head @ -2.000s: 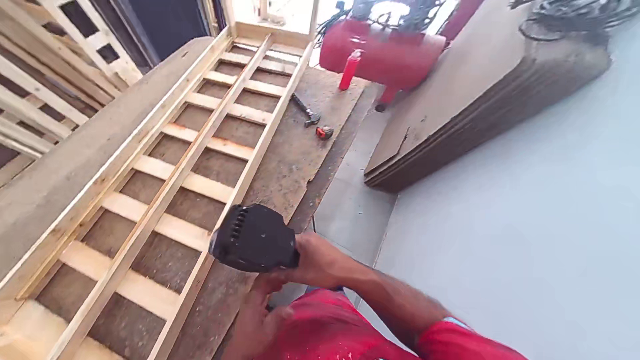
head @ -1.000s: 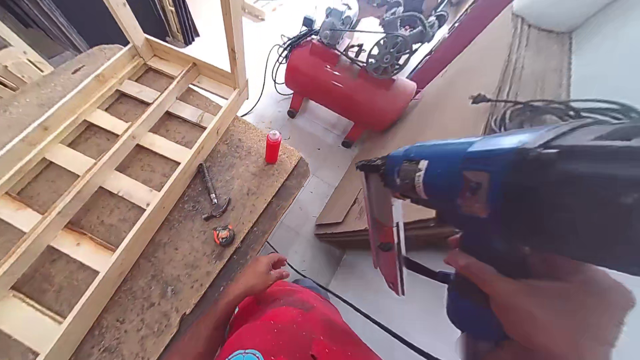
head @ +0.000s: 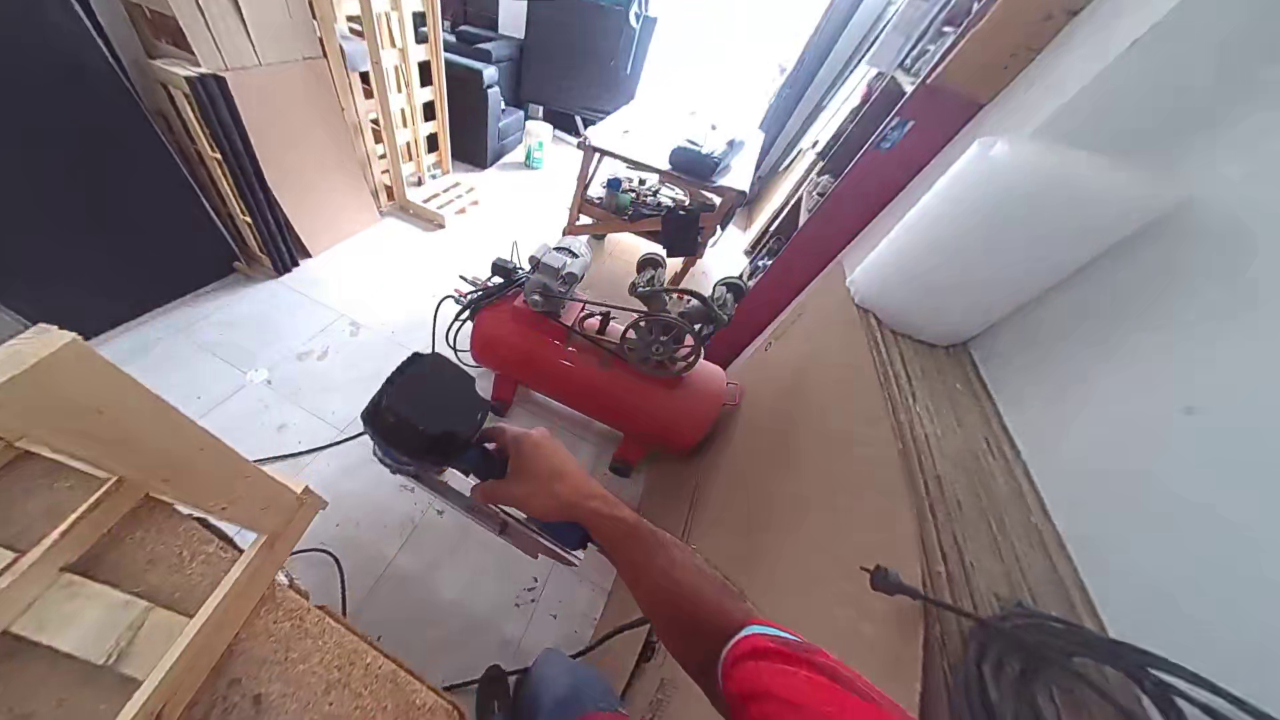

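My right hand [head: 540,475] is closed around the handle of a pneumatic nailer [head: 425,410] with a black head and blue body. The tool is held out over the tiled floor, in front of a red air compressor [head: 600,375]. My left hand is outside the view. At the lower left, part of a slatted wooden frame [head: 150,430] rests on a particle-board worktop [head: 310,660]. A black hose or cable [head: 310,448] runs over the floor near the nailer.
Cardboard sheets [head: 800,480] lean along the right wall, with a coiled black cable [head: 1080,670] on them and a white roll [head: 1000,240] behind. A wooden tool cart [head: 650,205] stands beyond the compressor. Black armchairs [head: 485,100] and wooden frames [head: 390,100] stand farther back.
The view has swung away from the worktop toward the compressor and room. The nailer has moved from close at the right to out over the floor. My left hand has left the view.
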